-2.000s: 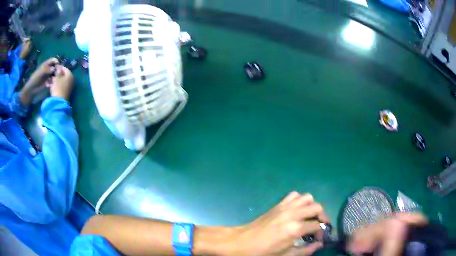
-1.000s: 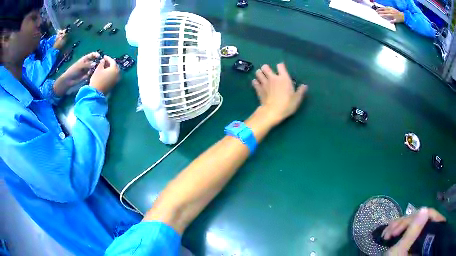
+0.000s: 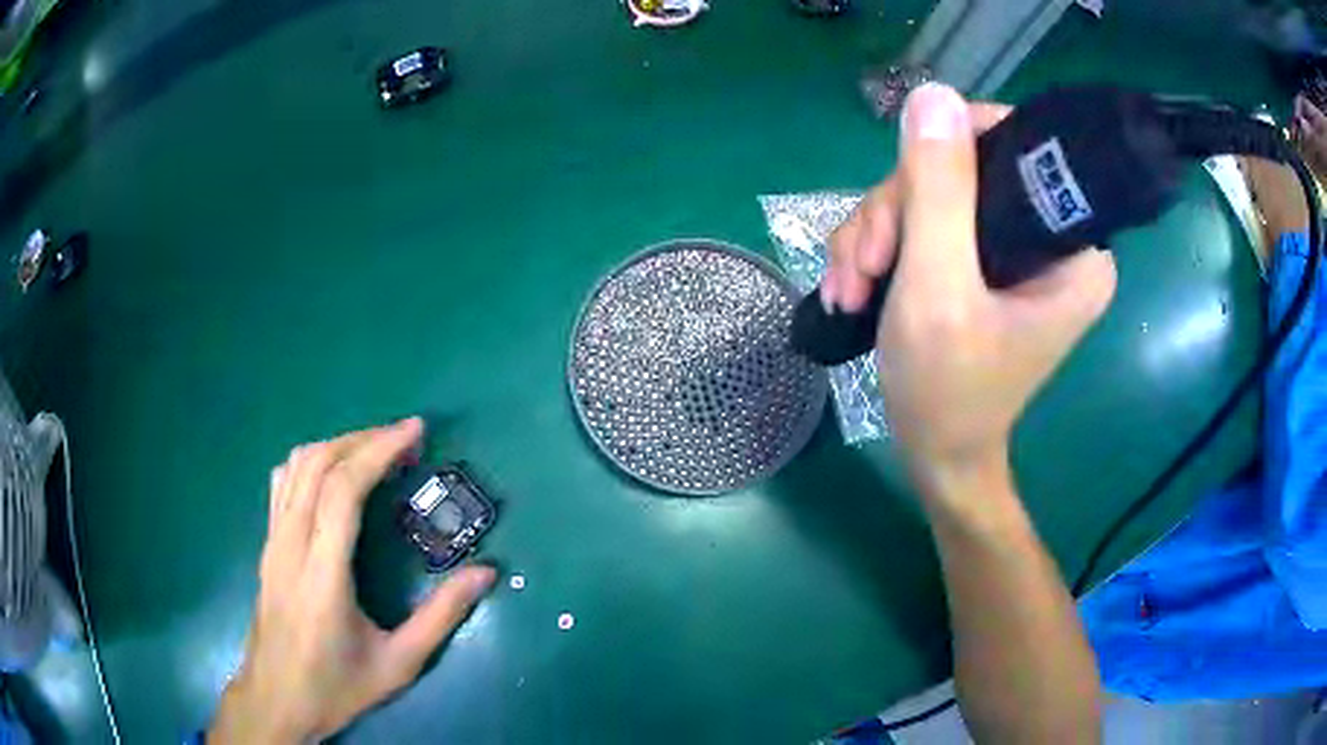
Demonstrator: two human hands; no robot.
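Note:
A small squarish black unit (image 3: 445, 515) with a white label and a grey round part lies on the green bench (image 3: 582, 131). My left hand (image 3: 342, 582) is beside it on its left, thumb and fingers spread around it with a gap. My right hand (image 3: 953, 291) grips a thick black electric screwdriver (image 3: 1055, 197) with a white label. Its tapered nose points left, over the right rim of the round dotted screw tray (image 3: 699, 364). The bit tip cannot be made out.
A crinkled clear plastic bag (image 3: 859, 393) lies right of the tray. Two small pale rings (image 3: 565, 622) lie near my left thumb. More black units (image 3: 413, 76) and white-and-gold parts (image 3: 667, 12) lie farther off. A metal bracket (image 3: 990, 51) is at the top. A blue sleeve (image 3: 1222, 582) shows at right.
The view has swung right and down to the tray. My left hand, earlier reaching out beside the fan, is now around a black unit near me. My right hand still holds the screwdriver.

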